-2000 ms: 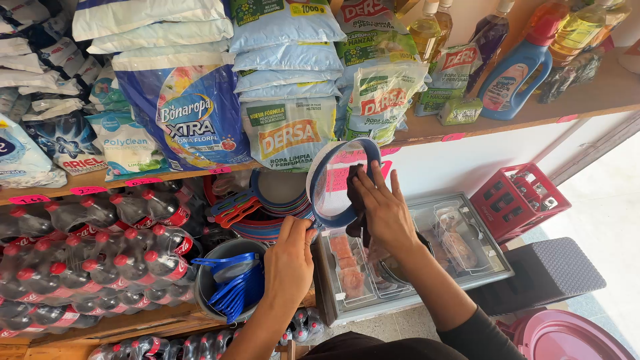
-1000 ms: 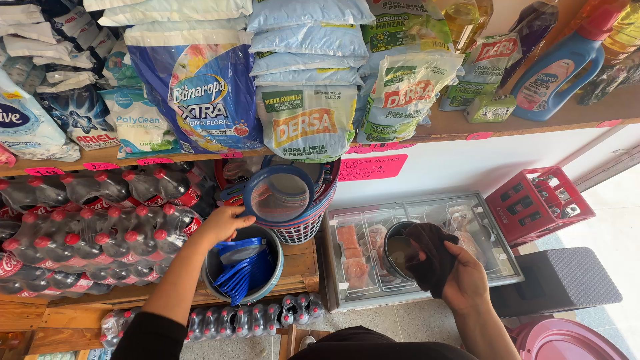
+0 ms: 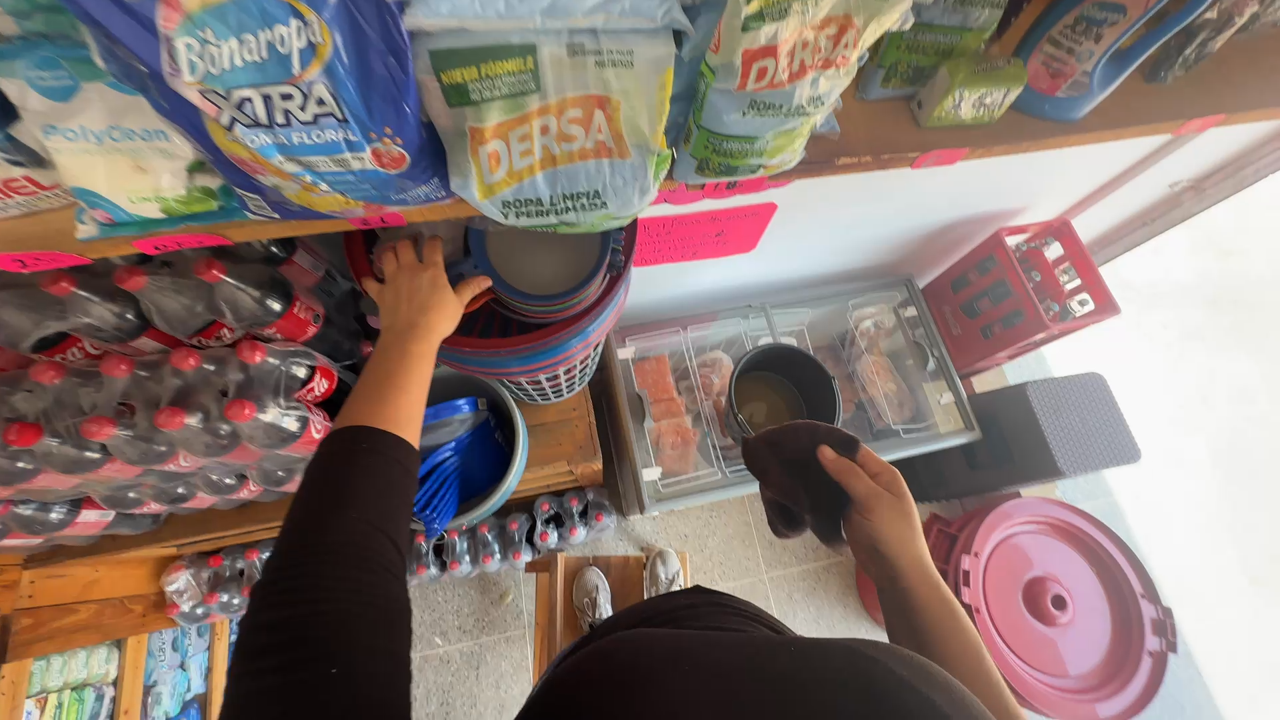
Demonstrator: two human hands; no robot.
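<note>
My left hand point(image 3: 422, 300) reaches in among stacked plastic baskets point(image 3: 560, 365) below the shelf, fingers spread over their left side; whether it grips something there I cannot tell. Beside it, a round blue-rimmed strainer point(image 3: 540, 262) lies on the stack. A dark cloth point(image 3: 805, 480) is held in my right hand point(image 3: 880, 500), just below a small dark bucket point(image 3: 785, 385) with murky liquid, which stands on the glass-topped freezer point(image 3: 650, 490). Blue plastic items point(image 3: 450, 460) fill a grey bucket point(image 3: 515, 450) under my left forearm.
Detergent bags point(image 3: 550, 130) line the wooden shelf point(image 3: 880, 150) above. Packs of cola bottles point(image 3: 180, 400) are at left. A red crate point(image 3: 1020, 295), a dark woven-textured box point(image 3: 1070, 425) and a pink lidded bin point(image 3: 1065, 605) stand at right. My feet are on a wooden stool point(image 3: 550, 610).
The strainer that my left hand held now lies on the basket stack, and that hand has moved to the stack's left side. My right hand with the cloth has come down off the small bucket's upper part.
</note>
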